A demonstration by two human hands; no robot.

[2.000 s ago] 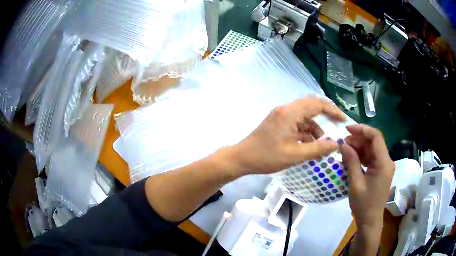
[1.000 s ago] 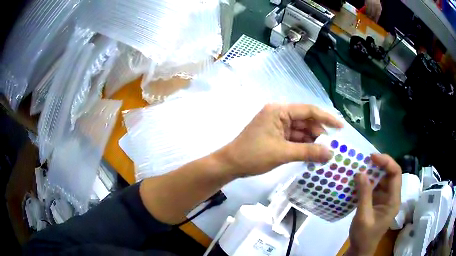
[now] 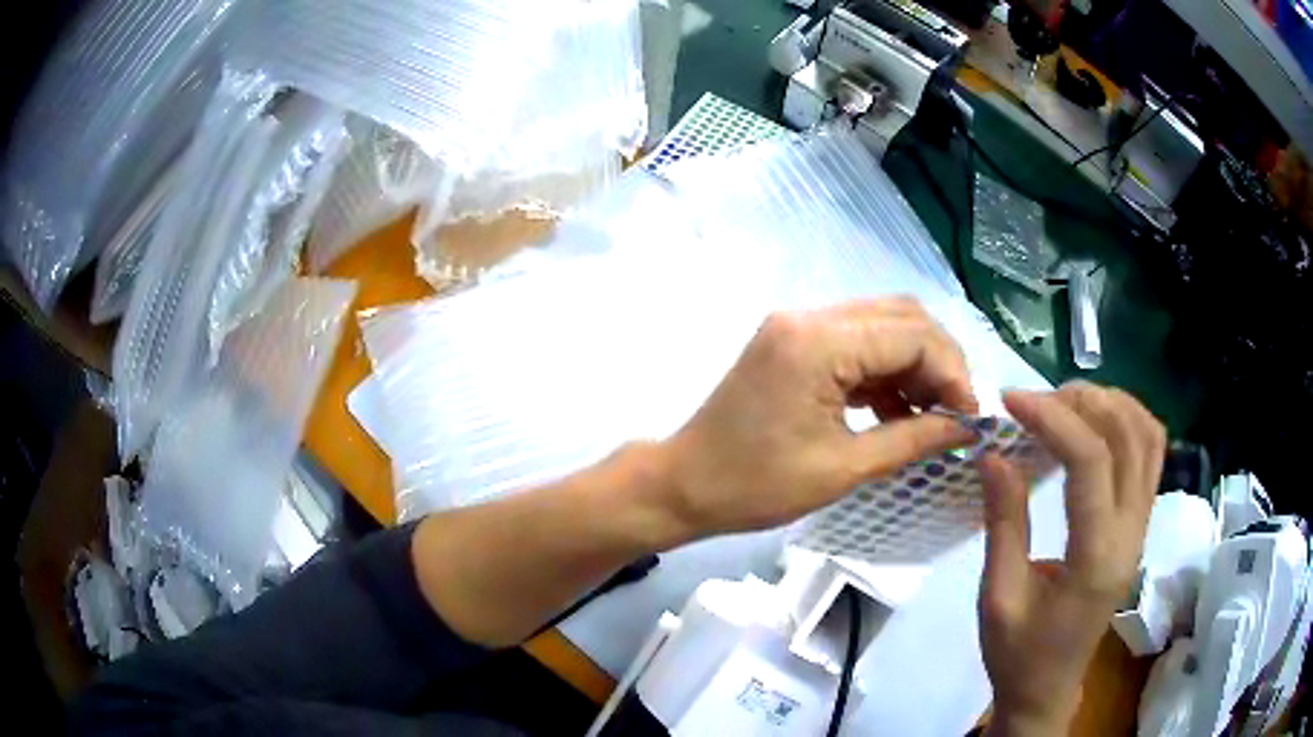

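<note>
A round dot sticker sheet with rows of dark dots is between my hands, above a white security camera. My left hand pinches the sheet's upper edge between finger and thumb. My right hand holds the sheet's right part between thumb and fingers. The sheet's edge bends at the fingertips; whether a single sticker is pinched there cannot be told. The camera lies at the bottom, cut off by the picture's edge, with a product label and a black cable from its square opening.
Clear air-column bags are heaped at left; another lies flat in front. A second dot sheet lies behind it. Equipment stands on the green bench. White cameras are at right, more at lower left.
The sheet, shown facing up and bent downwards a second ago, is now tilted flatter. Both hands have come closer together at its upper edge.
</note>
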